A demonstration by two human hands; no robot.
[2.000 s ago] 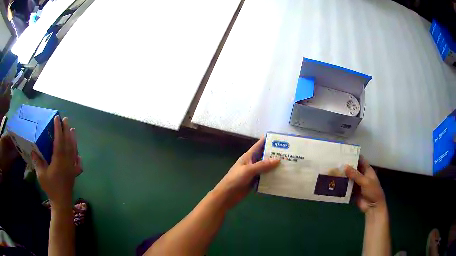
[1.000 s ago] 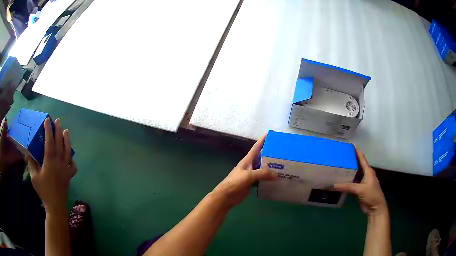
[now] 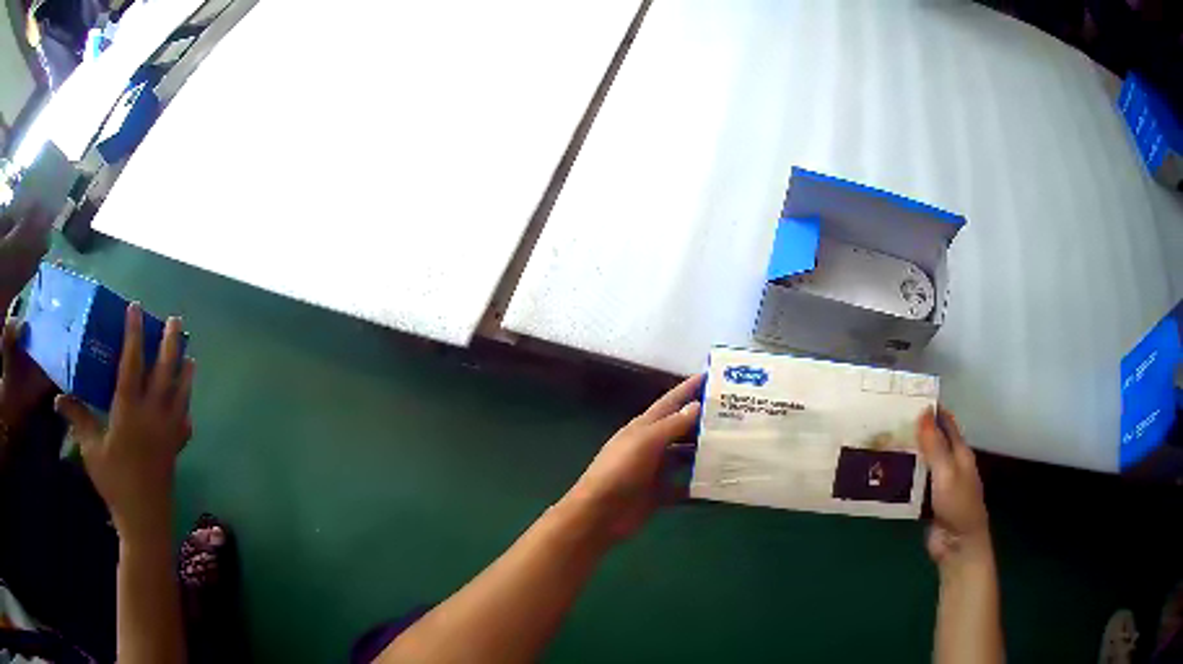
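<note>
A closed product box is held between my two hands just off the table's front edge, over the floor. Its white printed front with a blue oval logo and a small dark picture faces me. My left hand grips its left end. My right hand grips its right end. An open product box stands on the table just beyond, flap up at the back, with a blue inner flap at the left and a white rounded product inside.
White-topped tables have a dark gap between them. Blue boxes stand at the right edge, another farther back. At the left, a person's hand holds a blue box over the green floor.
The held box first showed its blue side on top, and now its white front faces me again. The neighbour's blue box has turned at the left. The open box stays on the table.
</note>
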